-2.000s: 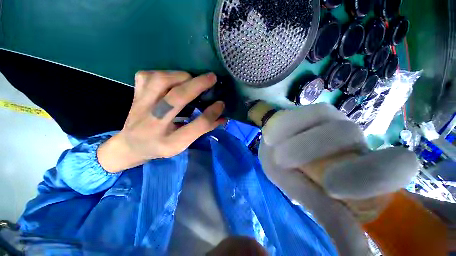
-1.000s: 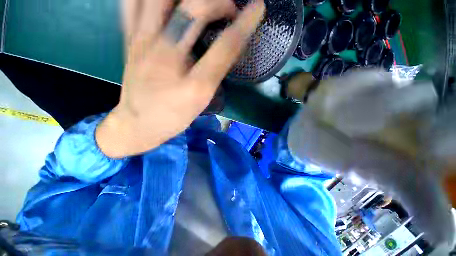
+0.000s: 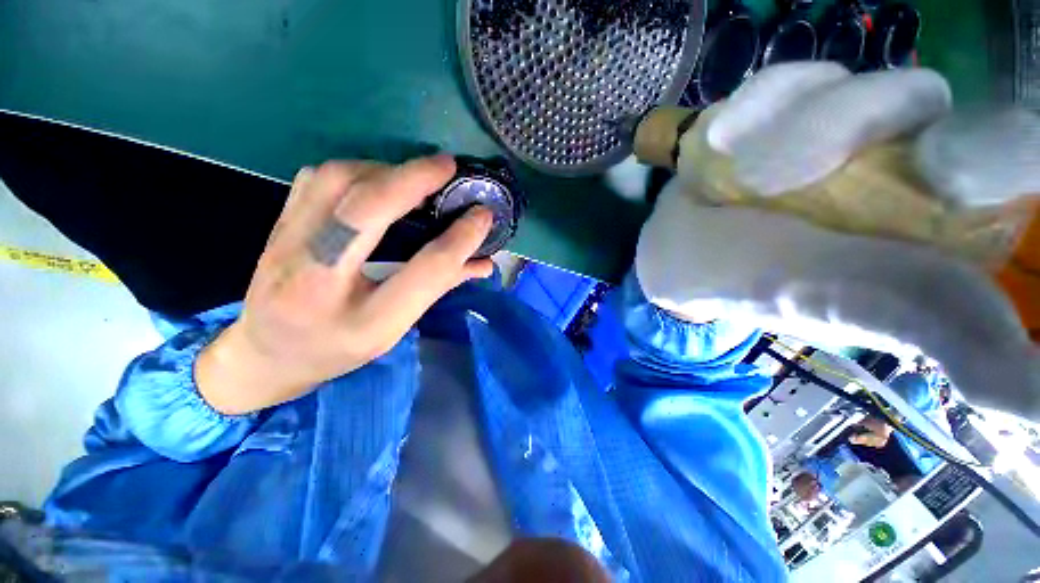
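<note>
My left hand, bare with a grey patch on one finger, holds a round black unit at the bench edge; its shiny face is up, partly under my fingertips. My right hand, in a white glove, grips an electric screwdriver with a tan nose and orange body. The nose points left at the lower right rim of the round screw plate. The driver bit is too small to make out clearly. Small black screws are heaped at the plate's top.
Black units stand in a row right of the plate, partly hidden by my gloved hand. A blue bin lies below the bench edge. Equipment is at the lower right, with part of another person's hand.
My left hand has come back down from over the plate to the bench edge with the unit. My gloved hand with the screwdriver has moved up to the plate's rim.
</note>
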